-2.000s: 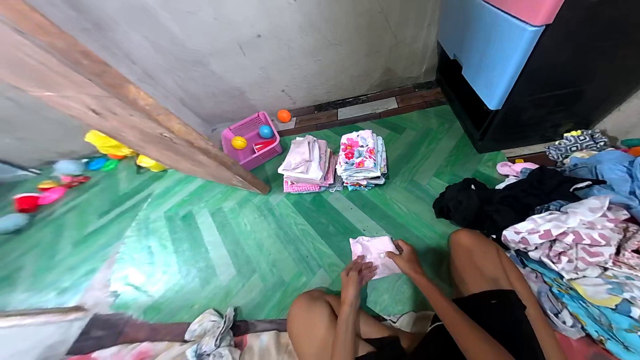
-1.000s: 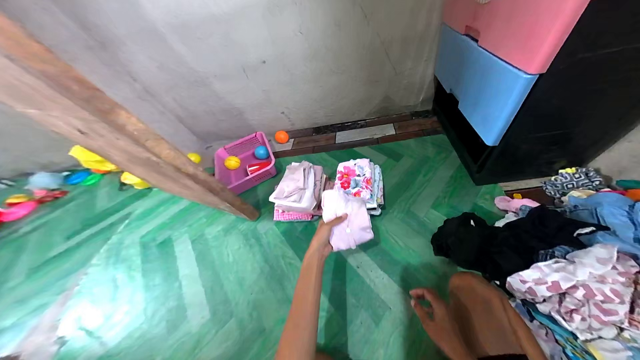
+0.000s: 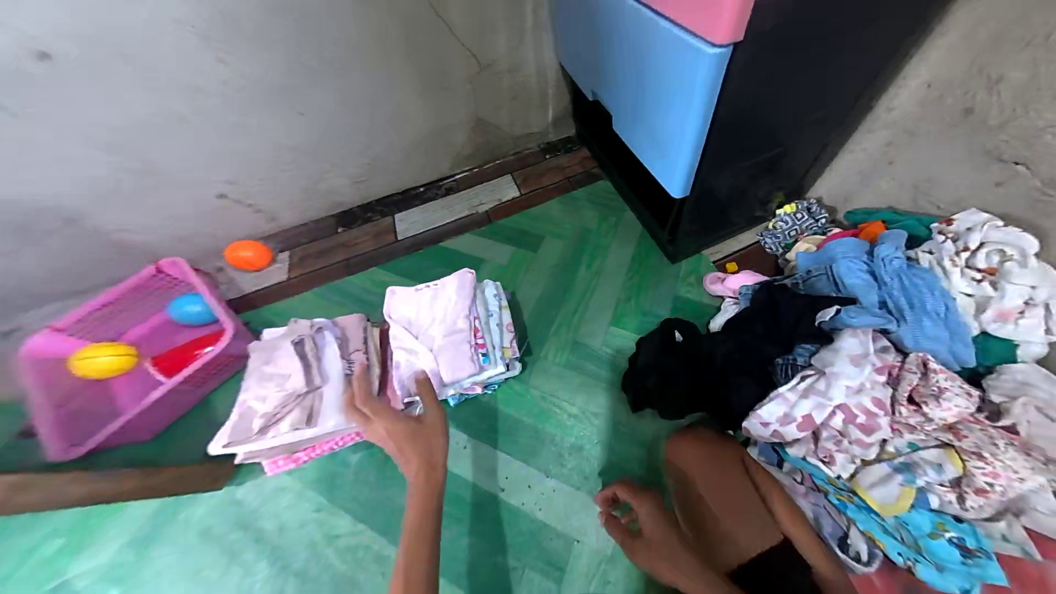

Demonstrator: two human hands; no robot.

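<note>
My left hand [image 3: 402, 429] reaches over the near edges of two stacks of folded clothes, fingers apart. It touches or hovers just by them; which one I cannot tell. A folded pale pink garment [image 3: 437, 326] lies on top of the right stack, over patterned folded clothes [image 3: 497, 330]. The left stack of folded clothes [image 3: 289, 384] has pale pink and white cloth above a bright pink piece. My right hand [image 3: 639, 524] is beside my bent knee, fingers curled loosely, holding nothing.
A pink plastic basket [image 3: 140, 412] with toy balls stands at left, an orange ball [image 3: 248, 255] behind it. A drawer cabinet with a blue drawer [image 3: 652, 82] stands at the back. Loose clothes [image 3: 858, 388] are heaped at right. A wooden post [image 3: 115, 487] shows at lower left.
The folded pale pink garment, held in my left hand a second ago, now lies on the right stack, covering the floral piece. My left hand has let it go. The view has shifted closer.
</note>
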